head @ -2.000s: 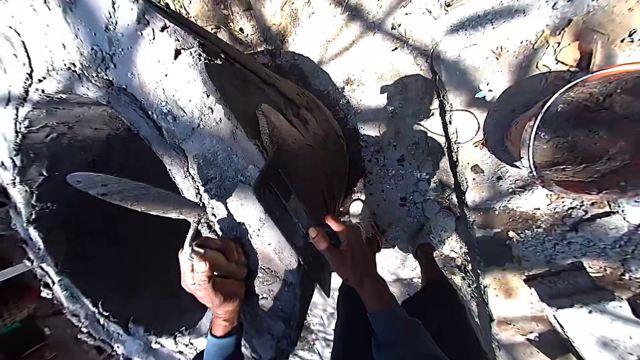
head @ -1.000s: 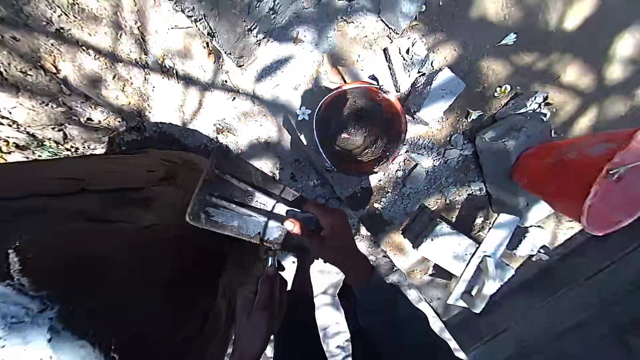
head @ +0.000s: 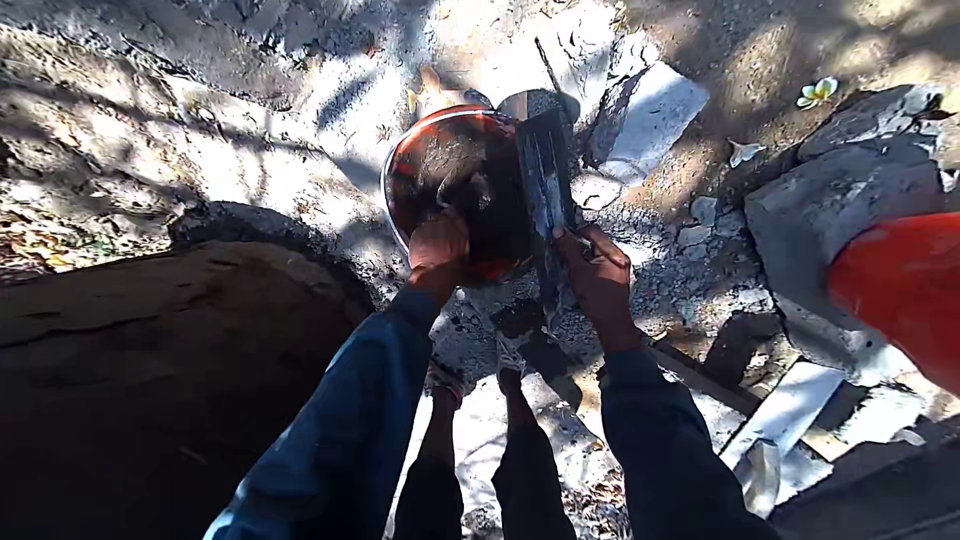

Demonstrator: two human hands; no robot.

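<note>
In the head view my left hand point(head: 439, 244) reaches into a red bucket point(head: 391, 161) with a wire handle. Its fingers are closed around the handle of a trowel, whose blade is hard to make out in the dark inside. Grey-brown mortar point(head: 454, 154) shows at the far side of the bucket. My right hand point(head: 596, 274) grips a rectangular plastering float point(head: 544, 169) by its handle, tilted on edge at the bucket's right rim. Pale mortar residue marks the float's face.
A large dark rounded structure point(head: 150, 337) fills the lower left. Broken concrete pieces point(head: 652, 120) lie beyond the float. At the right, a second red bucket point(head: 900, 285) lies by a grey slab point(head: 840, 217). A float with a pale board point(head: 787, 412) sits at lower right.
The view has swung from the plastered structure to the bucket. My left hand, with the trowel, has moved into the bucket, and the float has come up beside its rim.
</note>
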